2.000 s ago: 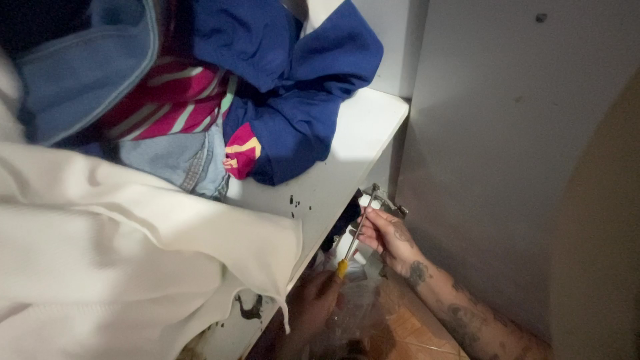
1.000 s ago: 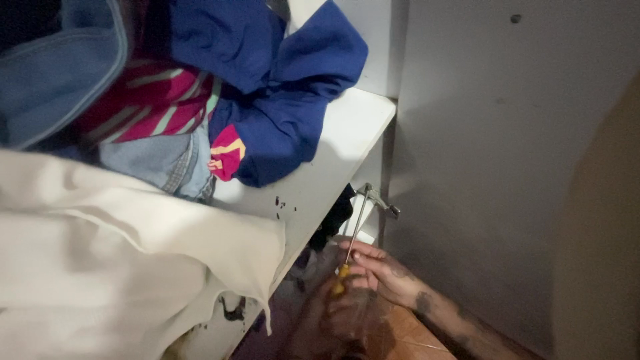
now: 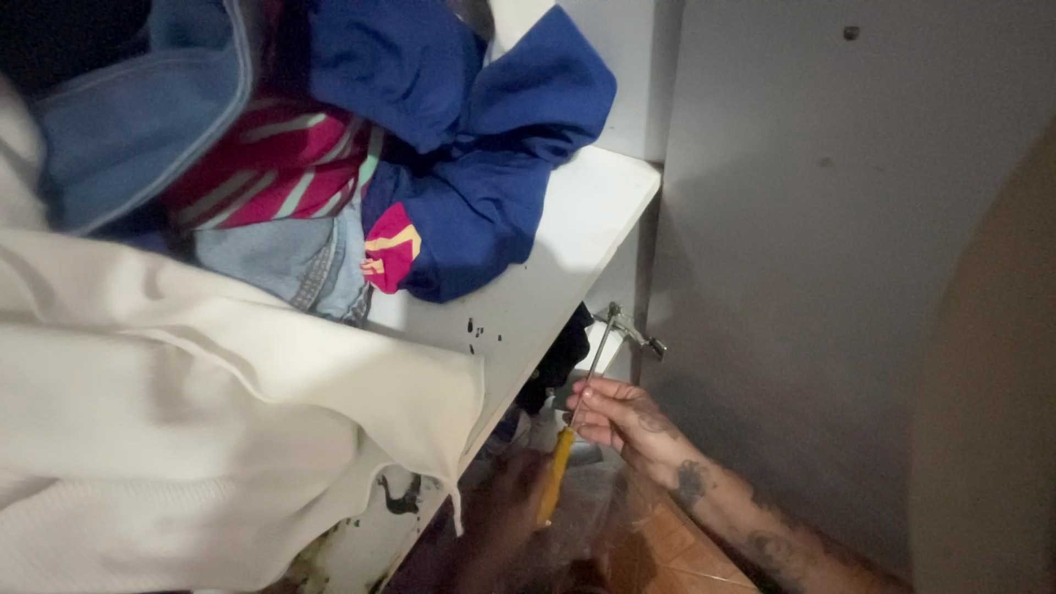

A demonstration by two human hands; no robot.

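A screwdriver with a yellow handle [image 3: 557,478] slants upward, its metal shaft reaching a metal cabinet hinge [image 3: 631,328] fixed by the grey panel. My right hand [image 3: 615,417] pinches the shaft between thumb and fingers just above the handle. My left hand [image 3: 516,495], blurred and in shadow, is at the yellow handle, with its fingers around or against it; its exact grip is hard to see. The screwdriver's tip meets the upper end of the hinge.
A white shelf [image 3: 606,194] with chipped spots bears a blue garment [image 3: 495,198], denim [image 3: 140,132], a striped red garment [image 3: 280,165] and a cream cloth [image 3: 206,396] hanging over its edge. A grey panel [image 3: 792,247] stands at right. Dark items lie under the shelf, above orange floor tiles [image 3: 660,544].
Two seconds ago my right hand was higher on the shaft, close to the hinge; it has slid down toward the yellow handle. The screwdriver's tip stays at the hinge.
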